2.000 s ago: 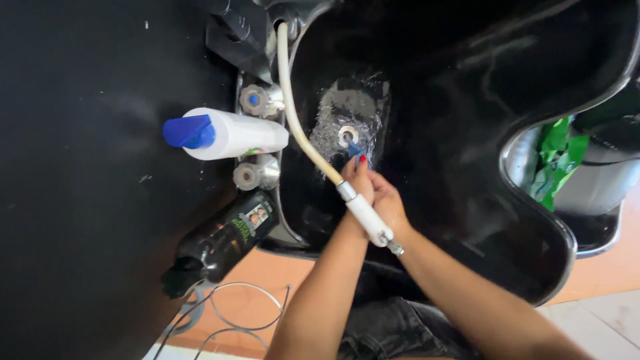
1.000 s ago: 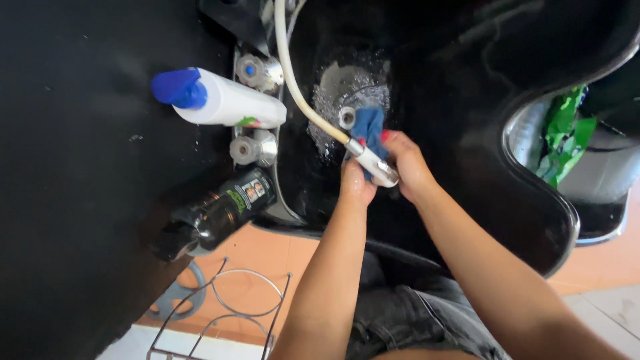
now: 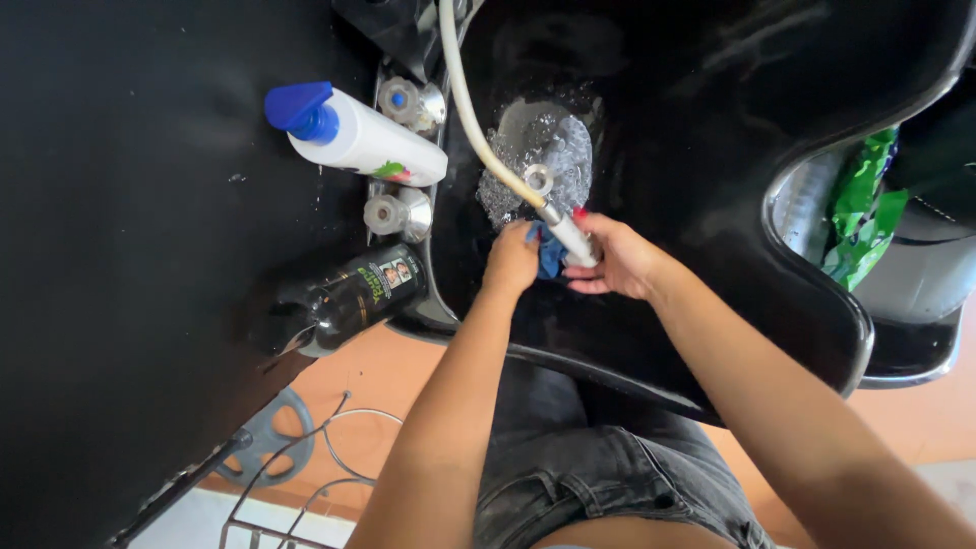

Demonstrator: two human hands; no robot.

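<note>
Over the near part of a black salon shampoo basin [image 3: 686,175], my left hand [image 3: 512,259] grips a crumpled blue cloth [image 3: 550,255]. My right hand [image 3: 621,255] has its thumb and fingers around the white spray head [image 3: 572,240], just right of the cloth. A cream hose [image 3: 473,122] runs from the spray head up past the taps. Foamy water [image 3: 572,149] lies around the drain [image 3: 538,178], beyond both hands. The cloth is partly hidden behind the spray head and my left fingers.
Left of the basin are two clear-knobbed taps [image 3: 386,214], a white pump bottle with a blue top [image 3: 366,141] and a black bottle [image 3: 358,297]. A wire rack [image 3: 305,473] stands lower left. Green packaging [image 3: 865,210] sits beyond the basin's curved rim at right.
The blue cloth has moved from beyond the spray head near the drain to beneath it, closer to me. My hands, close together two seconds ago, are now farther apart.
</note>
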